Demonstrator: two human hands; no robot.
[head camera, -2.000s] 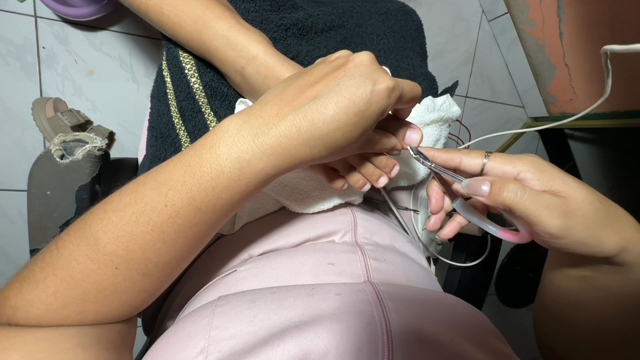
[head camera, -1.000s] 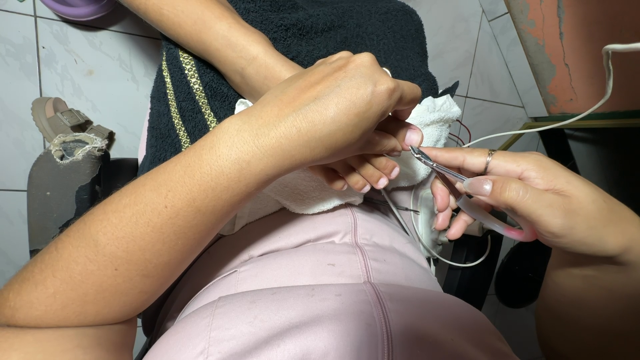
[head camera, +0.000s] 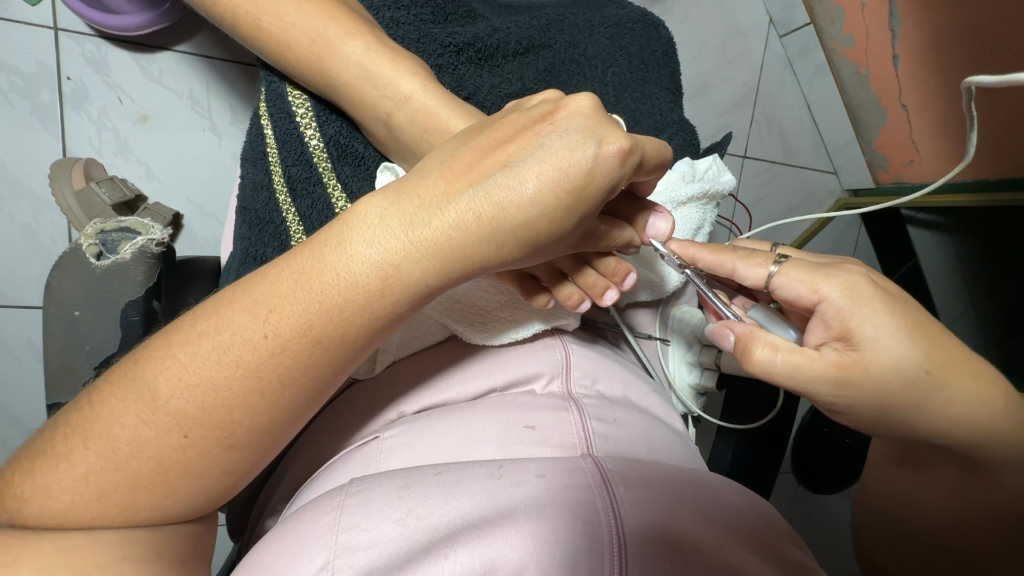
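Observation:
My left hand (head camera: 560, 172) is curled over the front of another person's bare foot (head camera: 560, 284), its fingers closed around the big-toe side. My right hand (head camera: 800, 312) holds a metal cuticle nipper (head camera: 704, 290), whose tip is at the corner of the big toenail (head camera: 659, 225). A grey, partly see-through handle cover shows under the right palm. The foot rests on a white towel (head camera: 512, 316), with a black towel with gold stripes (head camera: 480, 56) beneath the leg. My left fingertips are mostly hidden.
Below the toes lies a slim dark metal tool (head camera: 640, 334) near a white cable (head camera: 864, 210). A worn seat with torn covering (head camera: 104, 320) and a sandal (head camera: 104, 196) are at left. A purple basin (head camera: 128, 12) shows top left. A cracked orange wall (head camera: 920, 88) stands top right.
My right hand has shifted its hold on the nipper; the pink-tinted handle loop seen earlier below the palm now shows only as a grey part within the hand. My left hand has stayed in place.

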